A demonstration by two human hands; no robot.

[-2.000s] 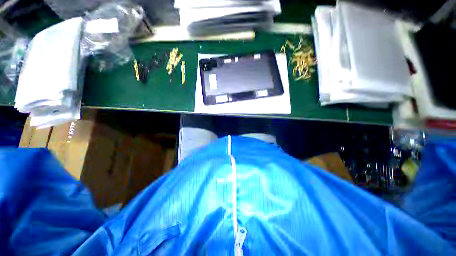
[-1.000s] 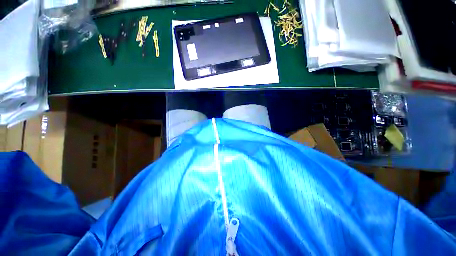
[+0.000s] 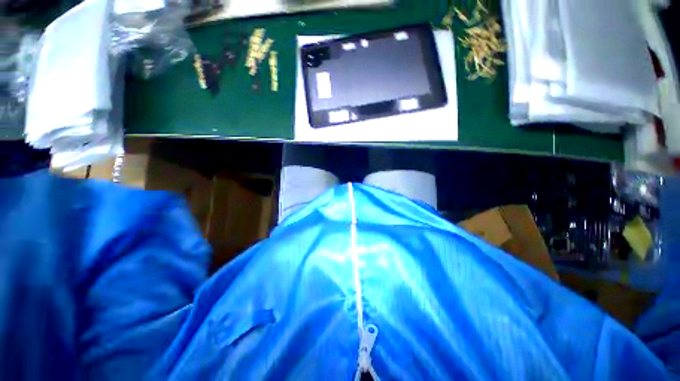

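A dark tablet back cover [image 3: 376, 78] lies slightly turned on a white sheet [image 3: 449, 123] on the green bench. Its camera holes are at the upper left corner and white patches show on it. Left of it lie gold-and-black strips [image 3: 274, 71] and a small dark pile of black strips [image 3: 213, 73]. A yellow-tan heap of curled slivers [image 3: 482, 46] lies to its right. Neither of my hands is in view; only my blue sleeves show at the left and right edges.
White sleeves are stacked at left [image 3: 71, 82] and right [image 3: 596, 59] of the green bench [image 3: 201, 119]. A clear plastic bag [image 3: 153, 37] lies upper left. Cardboard cartons [image 3: 179, 175] stand below the bench, and an opened carton flap [image 3: 514, 227] shows below right.
The camera view has shifted, first right, then back left. My left sleeve reaches farther into view. The cover, strips and heap keep their places on the bench.
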